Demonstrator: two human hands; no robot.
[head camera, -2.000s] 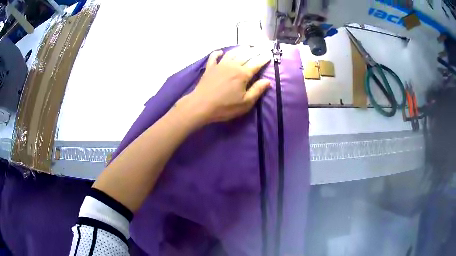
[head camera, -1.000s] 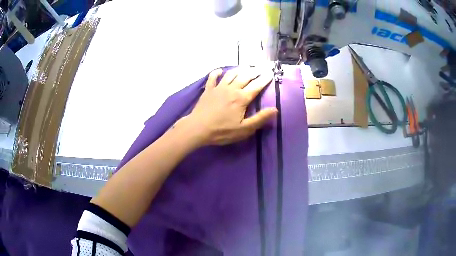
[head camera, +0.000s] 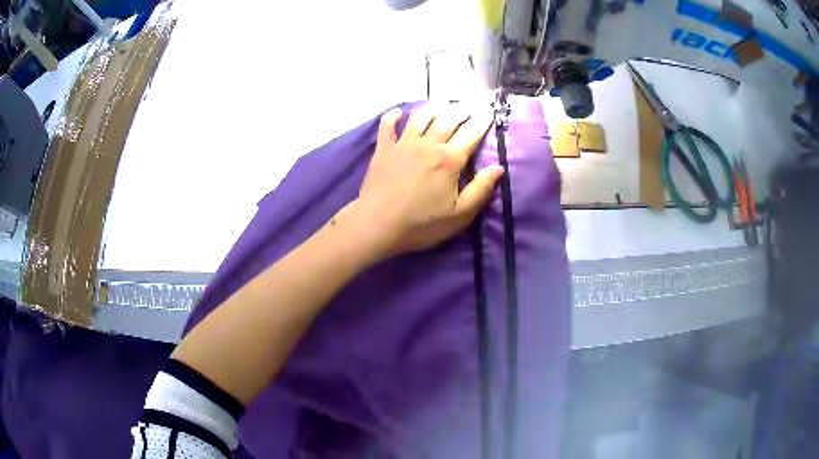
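Purple fabric lies across the table and hangs over its front edge. Two parallel black strips run down it; the right one leads up to the presser foot of the sewing machine. My left hand lies flat on the fabric just left of the foot, fingers apart and pointing up, the thumb reaching the right strip. It presses the cloth and grips nothing. Part of the left strip is hidden under it. My right hand is not in view; the lower right is hazy.
Right of the foot are yellow-tan blocks, green-handled scissors and an orange-red tool. A wire guide stands left of the foot. Brown tape covers the table's left side. A marked scale runs along the front edge.
The view has shifted up and down slightly. My left hand stays flat by the foot, its thumb now touching the right strip. The strips' lower parts have swung a little right.
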